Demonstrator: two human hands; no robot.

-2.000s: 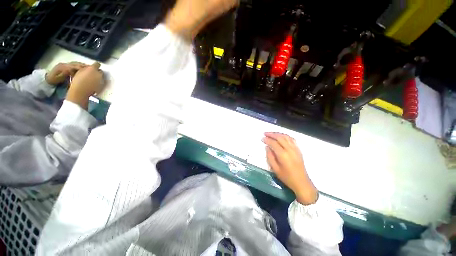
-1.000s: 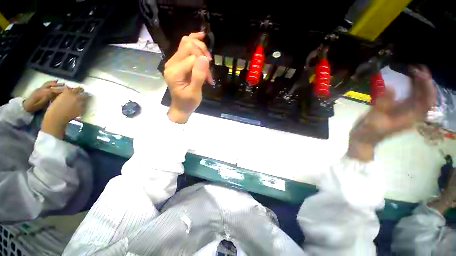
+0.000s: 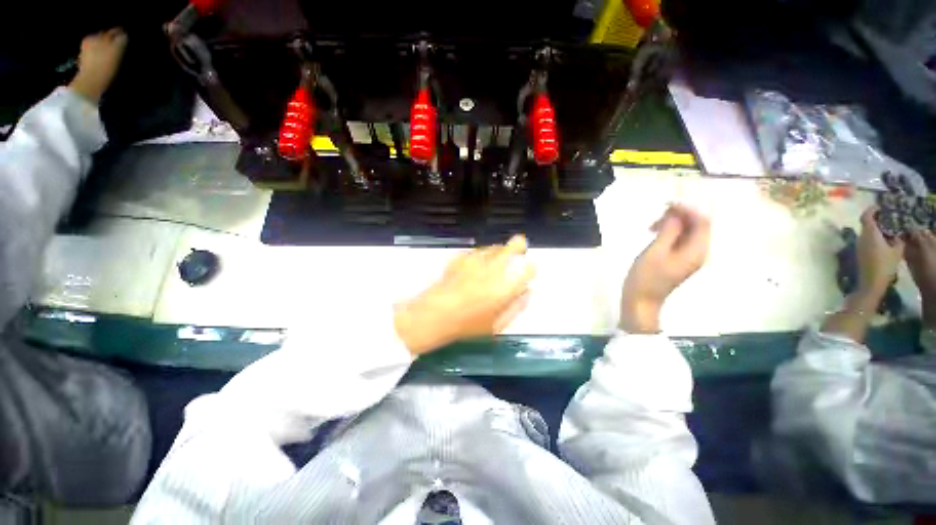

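Observation:
The black clamping fixture (image 3: 431, 220) stands on the white bench in front of me. Three red clamp handles (image 3: 422, 126) stand in a row above its middle. An outer red handle shows at the top edge on the left (image 3: 205, 5) and another on the right (image 3: 645, 10). My left hand (image 3: 470, 295) is over the bench before the fixture, fingers stretched to the right and blurred. My right hand (image 3: 667, 265) is right of the fixture, fingers loosely curled. Whether either hand holds something small cannot be told. A round black part (image 3: 198, 268) lies left of the fixture.
A person's arm reaches in at left (image 3: 46, 138). At right, another person's hands (image 3: 872, 256) hold dark ring parts (image 3: 903, 210). A clear plastic bag (image 3: 816, 138), white paper (image 3: 716, 128) and small tan parts (image 3: 806, 195) lie back right. The green bench edge (image 3: 236, 349) runs in front.
The view has turned right. Both my hands have come away from the fixture's ends towards the front middle. The rightmost red handle has swung up. The left neighbour's hand has moved up and back.

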